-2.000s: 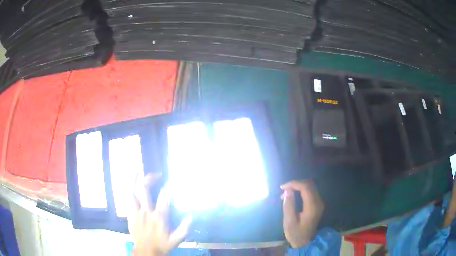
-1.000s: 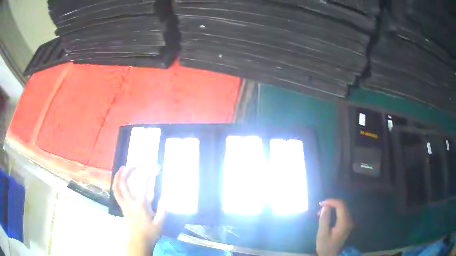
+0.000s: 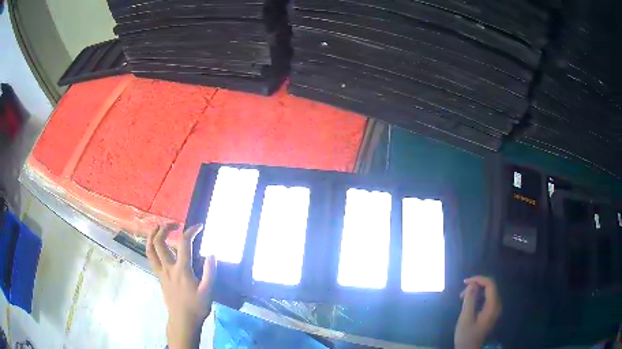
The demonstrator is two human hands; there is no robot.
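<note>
A black phone tray point(image 3: 319, 238) lies across the red mat and green mat, with several smartphones in its pockets, their screens point(image 3: 364, 238) glaring white. My left hand point(image 3: 180, 272) is at the tray's left end, fingers spread, with the thumb near the lower left corner of the leftmost phone point(image 3: 230, 215); it holds nothing. My right hand point(image 3: 479, 307) is right of the tray near the front edge, fingers curled with a gap to the thumb, holding nothing visible.
Stacked black trays point(image 3: 409, 61) line the back. The red mat point(image 3: 146, 143) is at left, the green mat point(image 3: 436, 153) at right. Another tray with dark phones point(image 3: 524, 211) lies right. Clear film point(image 3: 300, 312) is at the front edge; a blue tote point(image 3: 24, 266) is at far left.
The view has swung left, so the bench appears shifted right. My left hand has moved off the phones to the tray's left edge. My right hand remains right of the tray.
</note>
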